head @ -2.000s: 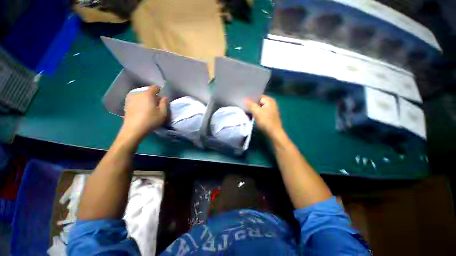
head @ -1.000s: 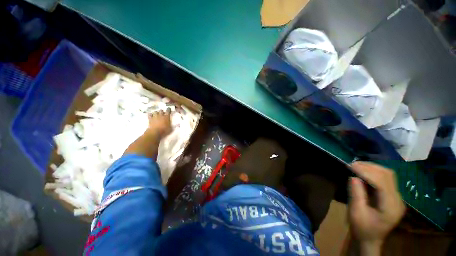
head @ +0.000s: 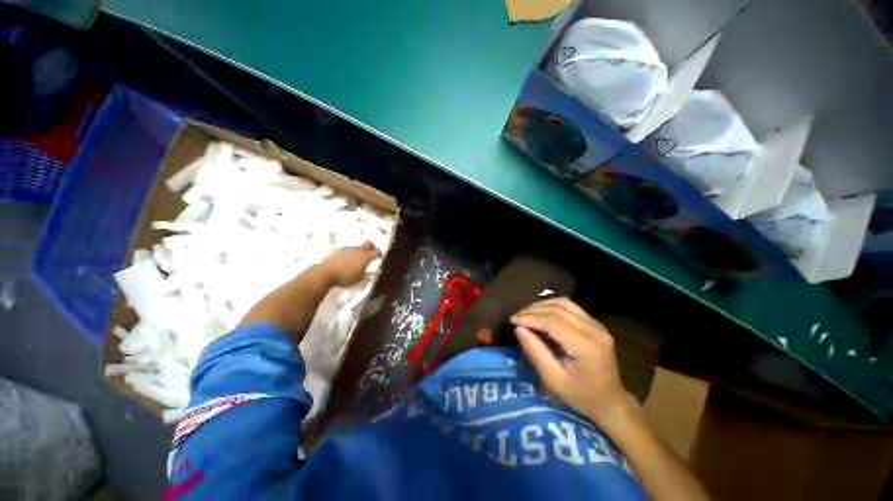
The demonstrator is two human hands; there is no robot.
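An open brown insert carton (head: 279, 155) below the bench is heaped with loose white inserts (head: 230, 235). My left hand (head: 351, 264) is in the carton at its right side, among the inserts; its fingertips are partly hidden and I cannot tell if it grips any. My right hand (head: 573, 350) is in front of my body, fingers curled, with nothing clearly visible in it. Three open retail boxes (head: 612, 181) stand in a row on the bench at the upper right, lids up. Each holds a white wrapped round product (head: 707, 140).
The green bench (head: 421, 117) has its front edge running diagonally between the boxes and my body. A blue plastic crate (head: 83, 235) surrounds the carton's left side. A red object (head: 446, 318) and white scraps lie below. A brown carton (head: 676, 411) is at the lower right.
Since a second ago, my left hand has moved right and down within the carton. My right hand has moved left from the bench edge to in front of my body. Earlier, both hands were at the boxes.
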